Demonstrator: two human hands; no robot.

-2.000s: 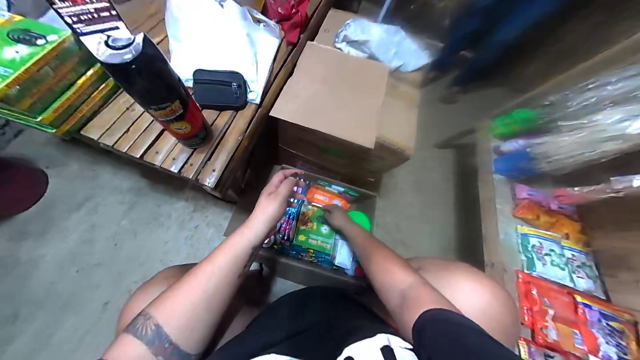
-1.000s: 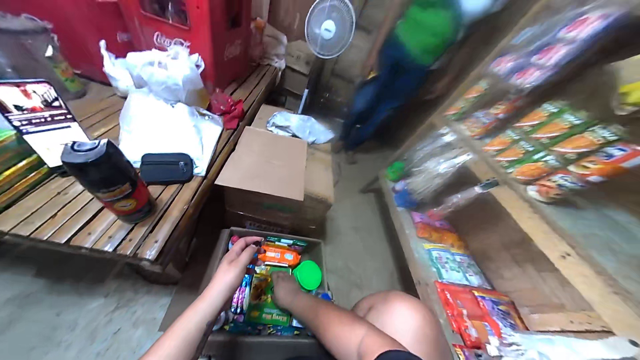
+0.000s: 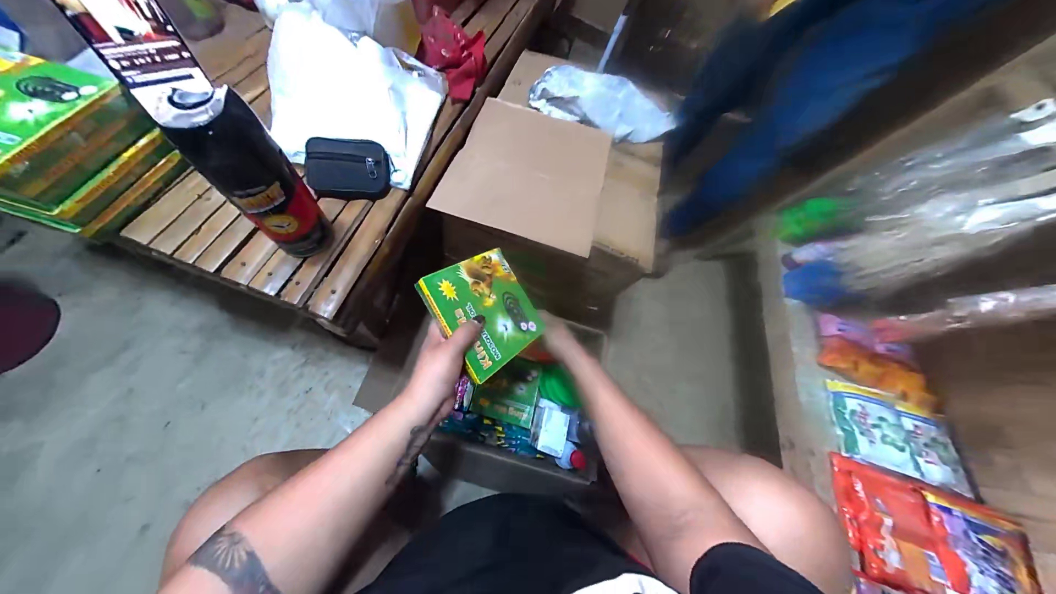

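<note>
My left hand (image 3: 445,367) holds a green mosquito coil box (image 3: 483,313) by its lower left edge, thumb on the printed face. Just right of that box, my right hand (image 3: 557,337) is blurred over the open cardboard carton (image 3: 495,466); its fingers are partly hidden, so its grip cannot be made out. Inside the carton, between my knees, lie another green box (image 3: 507,396), a round green item (image 3: 559,386), a white-labelled pack (image 3: 551,426), a bottle with a red cap (image 3: 576,459) and several small packets.
Beyond the carton stands a larger cardboard box (image 3: 528,177). On the slatted bench (image 3: 272,264) at left are a spray can (image 3: 247,169), a black zip pouch (image 3: 346,168), plastic bags and green boxes (image 3: 58,140). Snack packs (image 3: 899,520) line the right shelf. A person's blue-clad legs (image 3: 792,107) are nearby.
A green mosquito coil box is now raised above the carton in my left hand; both hands were down in the carton before. The view has tilted down again since one second ago.
</note>
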